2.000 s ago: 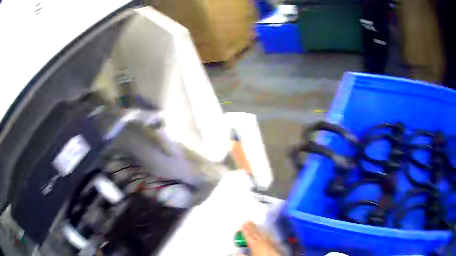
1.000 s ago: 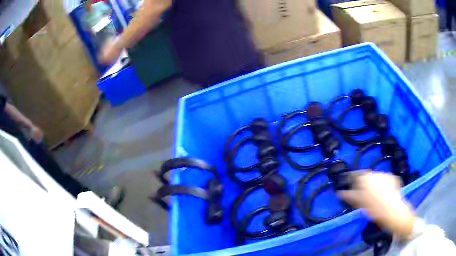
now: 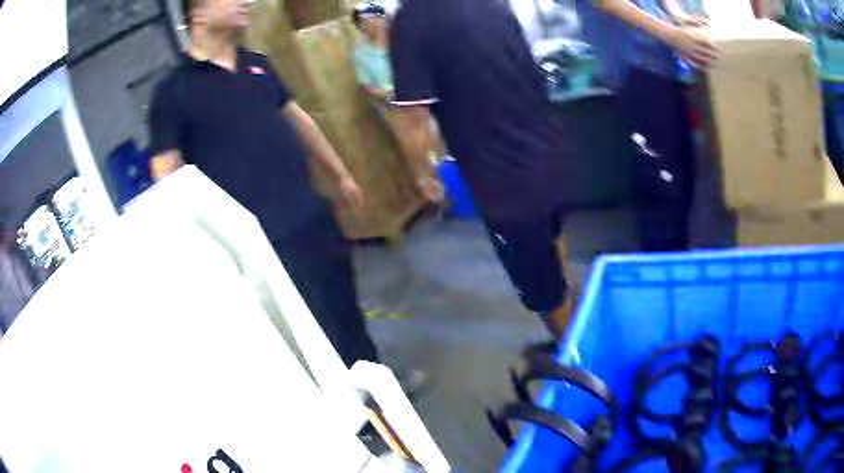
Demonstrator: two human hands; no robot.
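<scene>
Neither of my hands is in view. The large white test box (image 3: 120, 342) fills the lower left, its outer cover seen from outside with part of its lettering at the bottom edge. The blue bin (image 3: 722, 277) stands at the lower right with black headphones (image 3: 689, 397) lying in rows inside. More headphones (image 3: 560, 397) hang over the bin's left wall. The inside of the test box is hidden. The picture is blurred.
A person in a dark shirt (image 3: 245, 148) stands behind the test box. Another person (image 3: 490, 120) is in the middle, and a third person's arm (image 3: 648, 23) reaches to a carton (image 3: 763, 120) at the right. A white post (image 3: 398, 416) stands between box and bin.
The view has swung left and up from the bin. My hand over the bin's headphones has left the picture. The test box, open two seconds ago, now shows its outer cover. People have come into view.
</scene>
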